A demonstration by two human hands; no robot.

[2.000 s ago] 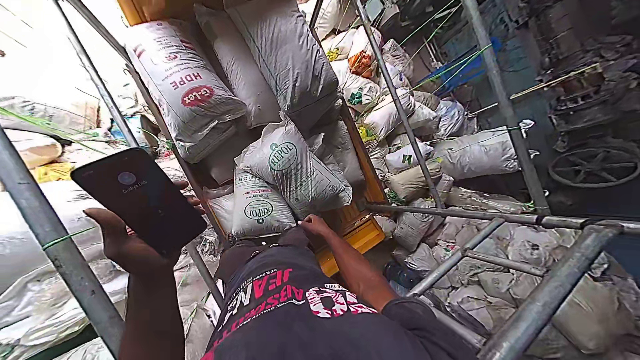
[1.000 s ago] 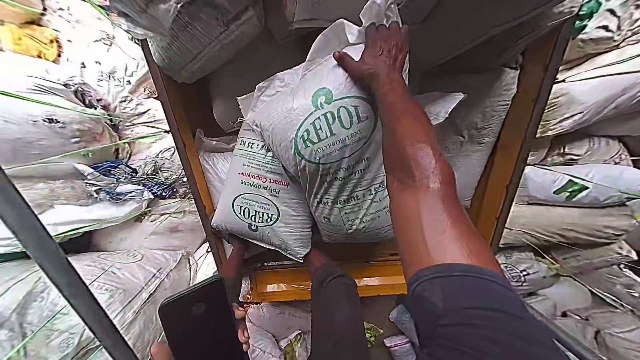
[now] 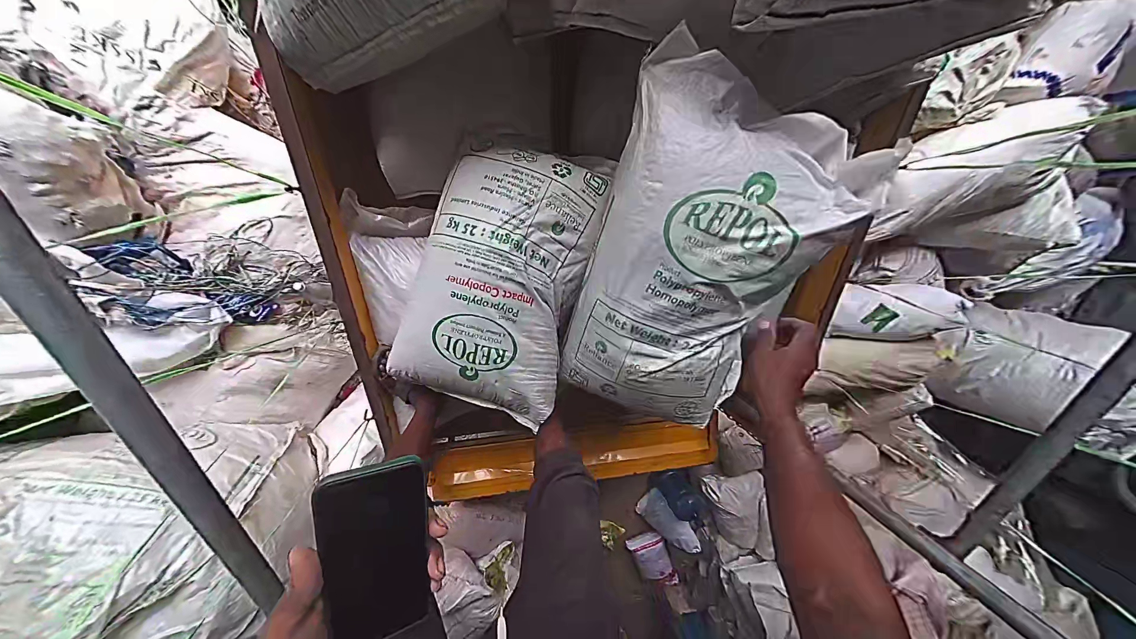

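My left hand holds a smartphone with a dark screen, at the lower left. My right hand, fingers curled, is at the lower right side of a plump white sack with green printing; whether it grips the sack is unclear. A second white sack, printed in green and red, leans beside it, with its print upside down. Both sacks rest at the yellow-orange metal edge of a frame. Below them a dark-trousered leg reaches up to the sacks, its end hidden.
More filled sacks lie behind, within the frame, and in piles at left and right. Grey metal bars cross both sides. Blue and grey twine tangles on the left pile. A white tub lies below.
My right hand has come down from the top of the right-hand sack to its lower side. The phone in my left hand shows more fully than a second ago.
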